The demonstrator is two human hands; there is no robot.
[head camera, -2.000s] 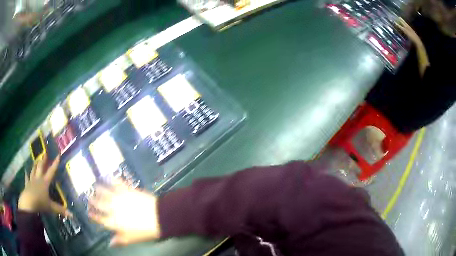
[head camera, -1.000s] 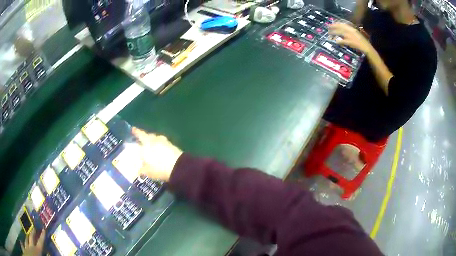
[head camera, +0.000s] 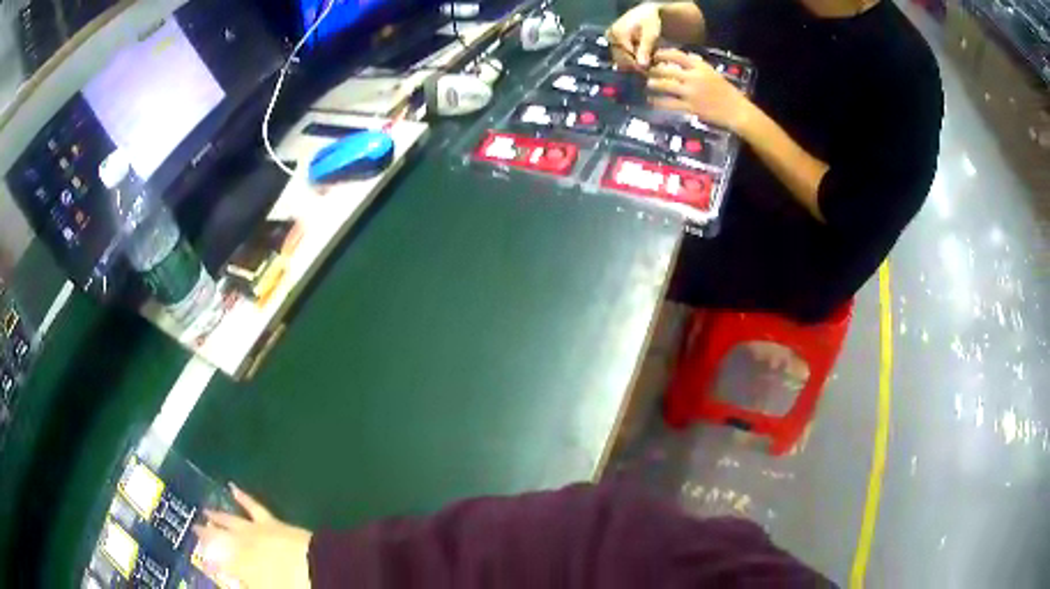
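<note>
A clear tray [head camera: 207, 468] with keypad phones lies at the lower left, cut off by the picture's edge. Two phones show front up with lit white screens in yellow frames, one at the tray's far corner [head camera: 141, 488] and one nearer [head camera: 119, 548]. My right hand [head camera: 248, 550] lies over the tray beside these phones, fingers apart and pointing left. What is under its palm is hidden. My left hand is out of the picture.
A green bench [head camera: 449, 334] runs to the right. A shelf [head camera: 248, 345] holds a water bottle [head camera: 161, 247] and blue mouse [head camera: 351, 157] before a monitor [head camera: 156, 98]. A person in black [head camera: 852, 138] sits on a red stool [head camera: 754, 374] by a tray of phones, some red [head camera: 656, 181].
The view has swung right, so the tray has slid to the lower left. My left hand has left the picture. My right hand remains at the tray. The other person's two hands are now together.
</note>
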